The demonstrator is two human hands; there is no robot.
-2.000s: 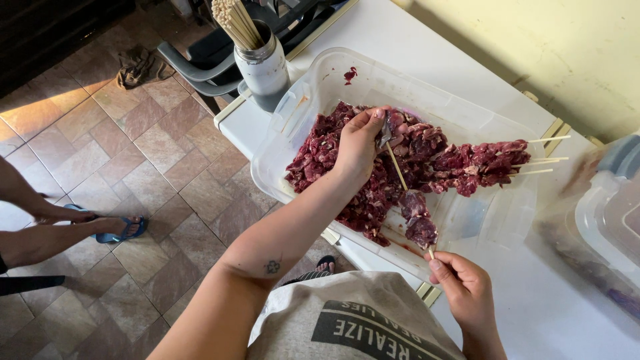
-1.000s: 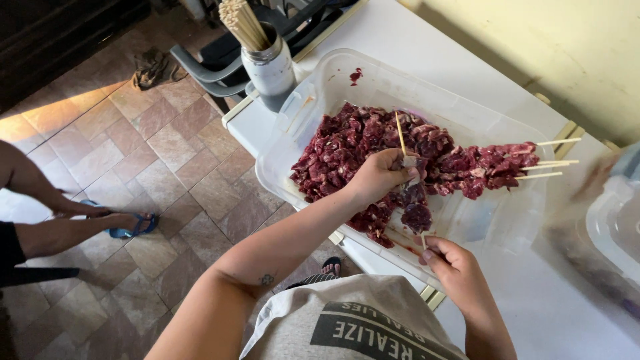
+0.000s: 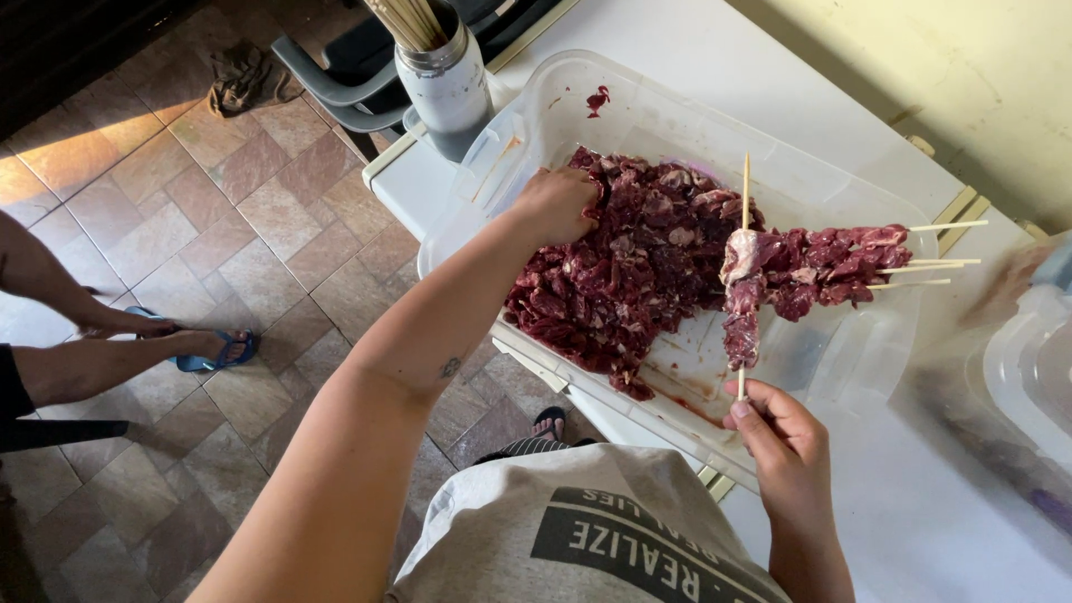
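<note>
My left hand (image 3: 559,206) reaches into the far-left side of a pile of raw red meat pieces (image 3: 620,251) in a clear plastic tub (image 3: 712,100); its fingertips are partly hidden by the meat. Near the tub's front edge, my right hand (image 3: 775,423) pinches the lower end of a wooden skewer (image 3: 746,188). Meat pieces (image 3: 742,293) are threaded on it, a pale one uppermost, and the bare tip points away from me. Just behind and to the right, several loaded meat skewers (image 3: 837,264) lie with their bare ends toward the tub's right side.
A worn white metal bottle (image 3: 444,88) holding bare wooden sticks (image 3: 408,23) stands at the white table's (image 3: 662,38) left corner. Another clear plastic container (image 3: 1034,360) is at the right. A dark plastic chair (image 3: 352,92) and another person's sandalled foot (image 3: 219,347) are at left.
My left hand has left the skewer and moved left onto the meat pile. My right hand still holds the skewer, whose loaded part and bare tip now show fully.
</note>
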